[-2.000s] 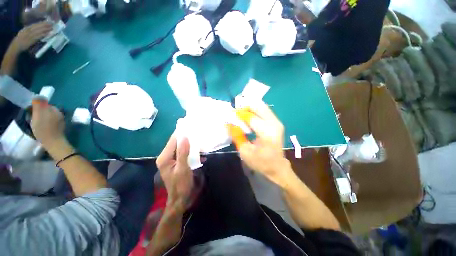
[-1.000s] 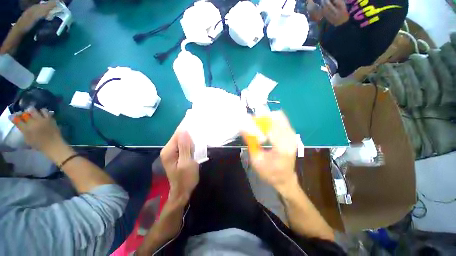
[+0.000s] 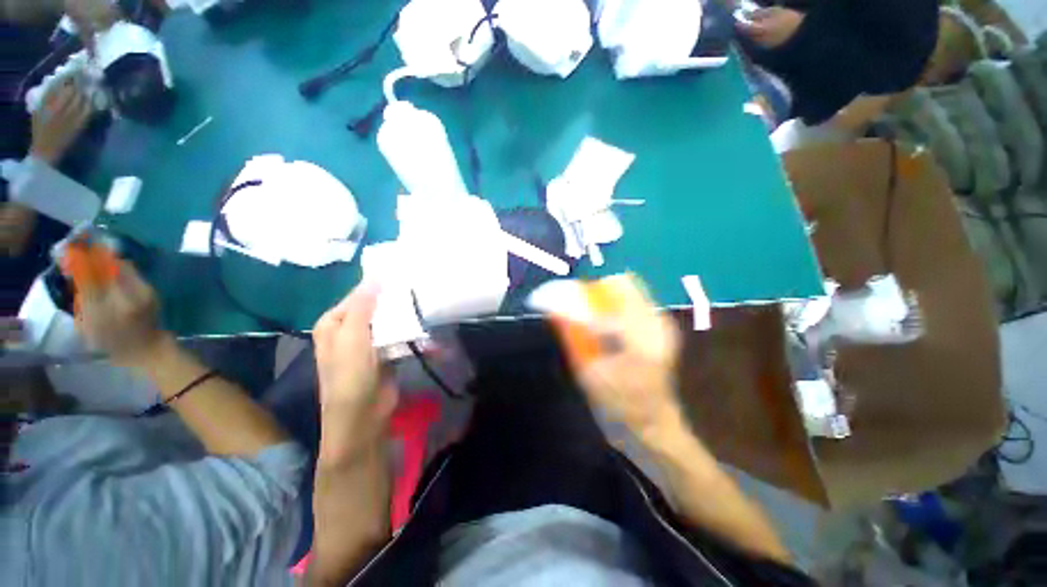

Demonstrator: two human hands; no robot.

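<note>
A white camera unit [image 3: 454, 258] with a dark round part on its right and a thin white stick projecting is at the table's front edge. My left hand [image 3: 350, 344] grips its left end, and a black cord hangs below. My right hand [image 3: 620, 350], blurred, with orange finger cots, is just right of the unit, apart from it. It holds a whitish wipe [image 3: 568, 300] at its fingertips. A translucent white wash bottle [image 3: 423, 143] stands or lies directly behind the unit; which one I cannot tell.
Another white unit [image 3: 293, 212] with a black cord lies left on the green table [image 3: 723, 206]. Several units line the back. White wipes [image 3: 597, 172] lie right of the bottle. A cardboard box [image 3: 918, 378] is at right. People work at left and back right.
The held unit has turned, so its dark part and white stick now show. My right hand has come away from it. My left hand has moved left. The view has shifted slightly.
</note>
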